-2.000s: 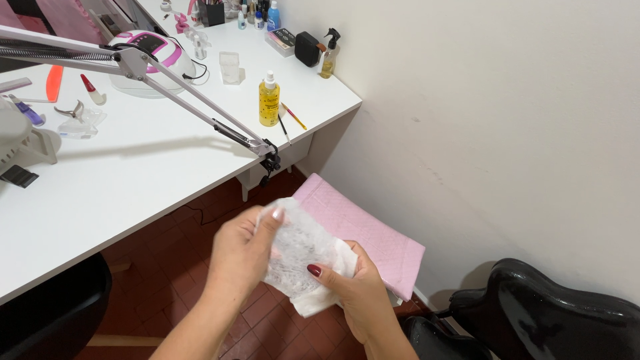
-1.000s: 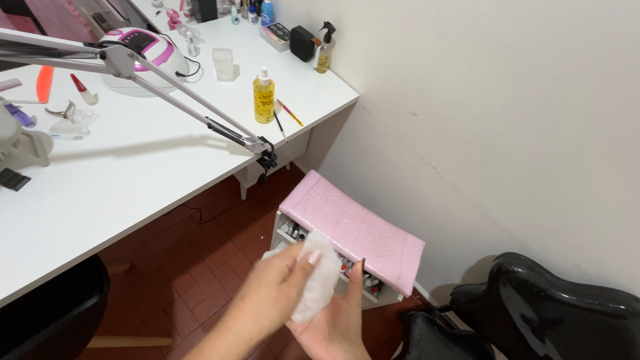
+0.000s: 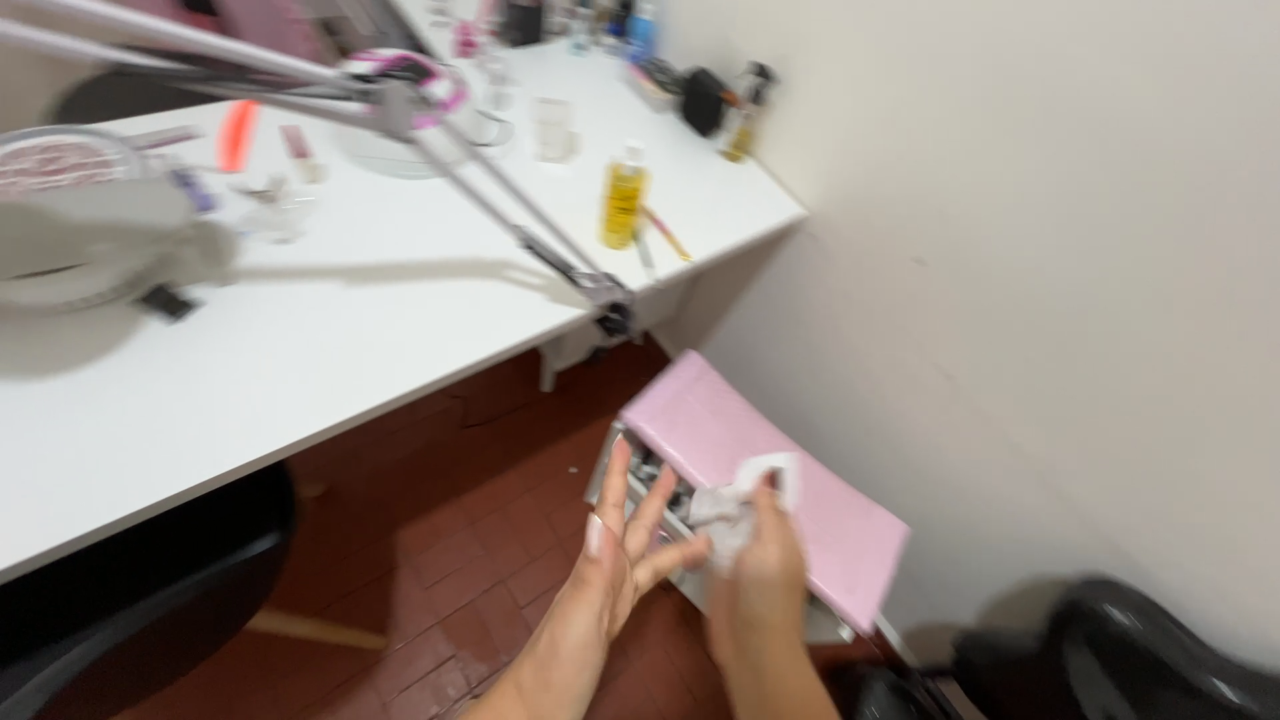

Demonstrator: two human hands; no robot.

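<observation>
My right hand (image 3: 762, 560) grips a crumpled white wipe (image 3: 728, 510), blurred by motion, with part of it sticking up past the thumb. Just left of it, my left hand (image 3: 618, 545) has its fingers spread and holds nothing; one fingertip is close to the wipe, and whether they touch I cannot tell. Both hands are over the near side of a low cabinet with a pink quilted top (image 3: 840, 520). Small items (image 3: 650, 468) show on its shelf under the top, partly hidden by my fingers.
The white desk (image 3: 330, 350) carries a clamped lamp arm (image 3: 480, 190), a bottle of yellow liquid (image 3: 623, 200), thin brushes (image 3: 665, 235), a white and pink device (image 3: 400, 110) and a spray bottle (image 3: 745, 115). Black chairs stand at lower left (image 3: 150, 590) and lower right (image 3: 1120, 650).
The wipe, spread between both hands two seconds ago, is now bunched in my right hand. My left hand has let go of it and its fingers have spread.
</observation>
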